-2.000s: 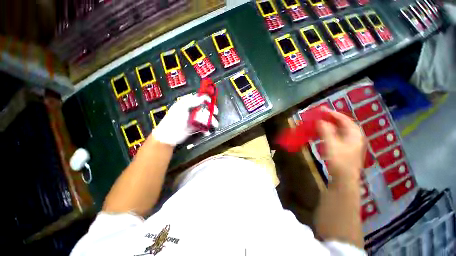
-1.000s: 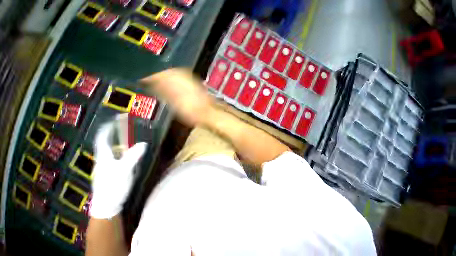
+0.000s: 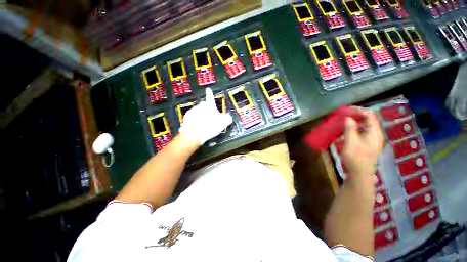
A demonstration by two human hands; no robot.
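Keypad phones with yellow-framed screens and red keys (image 3: pixel 247 108) lie face up in two rows in a clear tray (image 3: pixel 297 111) in front of me. My left hand (image 3: pixel 206 120), in a white glove, is over the middle of the tray's near row with its index finger stretched out. It partly hides a phone (image 3: pixel 220 104) there; whether it grips that phone cannot be told. My bare right hand (image 3: pixel 362 140), blurred, holds a red back cover (image 3: pixel 335 126) between thumb and fingers, right of the tray and above the bench's near edge.
A grey cover tray (image 3: pixel 402 225) with red covers lies at my right, beside the green bench (image 3: pixel 120 169). Another clear phone tray (image 3: pixel 327 86) is farther right. A small white corded piece (image 3: pixel 103 143) sits at the left bench end. Part of a gloved hand (image 3: pixel 457 98) shows at the right edge.
The near-row pocket that was empty now holds a phone. My left hand no longer shows the raised phone and red piece. My right hand has come back from near the tray with a red cover.
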